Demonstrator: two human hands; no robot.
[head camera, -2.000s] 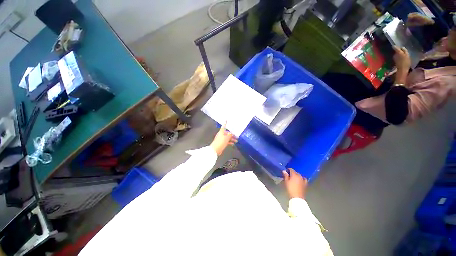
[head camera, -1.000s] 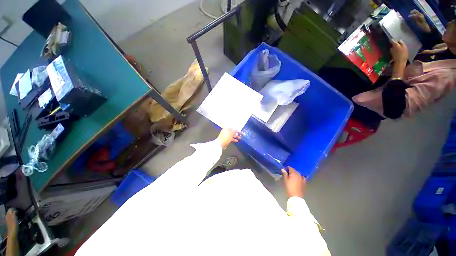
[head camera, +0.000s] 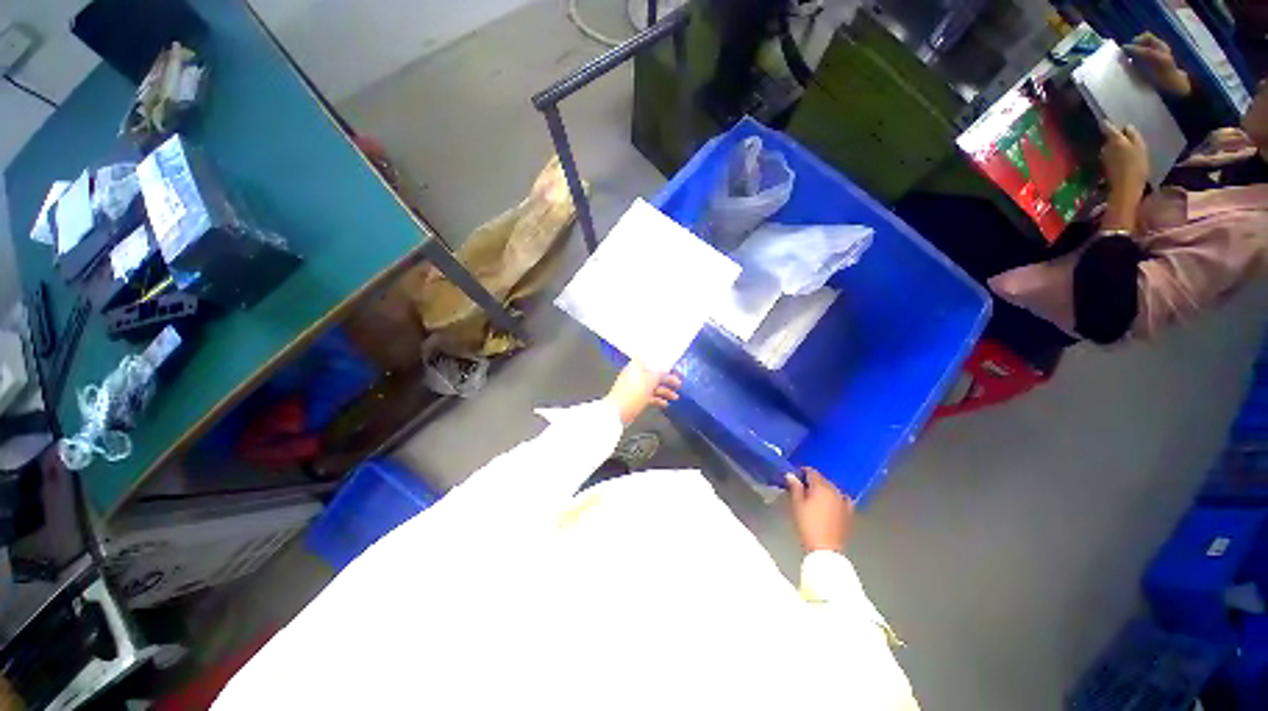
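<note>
A white paper sheet (head camera: 648, 285) lies over the near left corner of a deep blue crate (head camera: 911, 396). My left hand (head camera: 644, 392) is at the sheet's lower edge and holds it. My right hand (head camera: 819, 508) grips the crate's near rim at its lower corner. Inside the crate are cloudy plastic bags (head camera: 807, 258), a pale ribbed block (head camera: 793, 328) beside them, and a dark blue sheet (head camera: 744, 396) along the near wall.
A dark push handle (head camera: 608, 63) rises behind the crate. A green-topped bench (head camera: 299, 167) with boxes stands left, a small blue bin (head camera: 369, 514) on the floor below it. A seated co-worker at upper right handles papers and a red-and-green printed item (head camera: 1036, 156). Blue crates (head camera: 1203, 570) are at far right.
The view has shifted slightly. My left hand stays at the sheet and my right hand stays on the rim. The co-worker's upper hand has moved onto the pale sheet.
</note>
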